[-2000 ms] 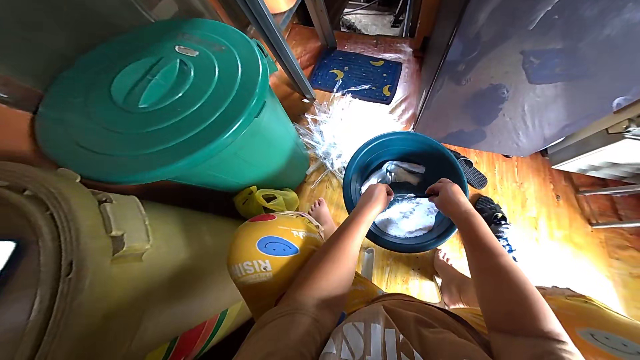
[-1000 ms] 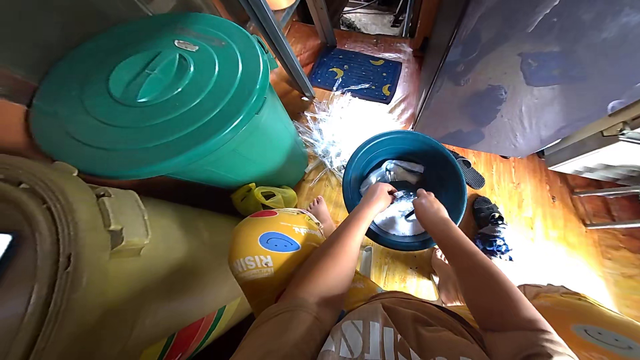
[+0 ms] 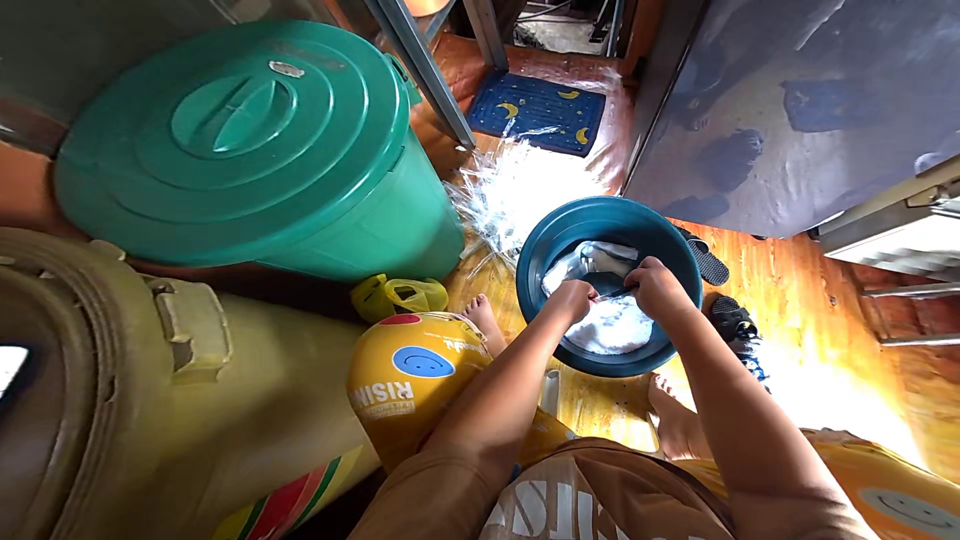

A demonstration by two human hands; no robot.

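Observation:
A dark teal plastic basin (image 3: 534,315) stands on the floor before me, with white and grey cloth (image 3: 611,326) inside it. My left hand (image 3: 572,300) is over the left part of the basin, its fingers closed on the edge of a dark piece of fabric (image 3: 611,285). Opposite it, my right hand (image 3: 654,283) pinches the same dark fabric, which spans the short gap between both hands. The lower side of the fabric merges with the cloth, so its full shape is hidden.
Left of the basin are a lidded green plastic bin (image 3: 360,210), an olive drum (image 3: 285,405) and a yellow plastic bag (image 3: 409,295). Clear plastic strips (image 3: 491,195) lie near a blue mat (image 3: 540,111). Black slippers (image 3: 705,256) and shoes (image 3: 733,319) sit to the right.
My hands have shifted within the basin, and the right one is now higher over it than a second ago. The dark fabric between them shows more plainly.

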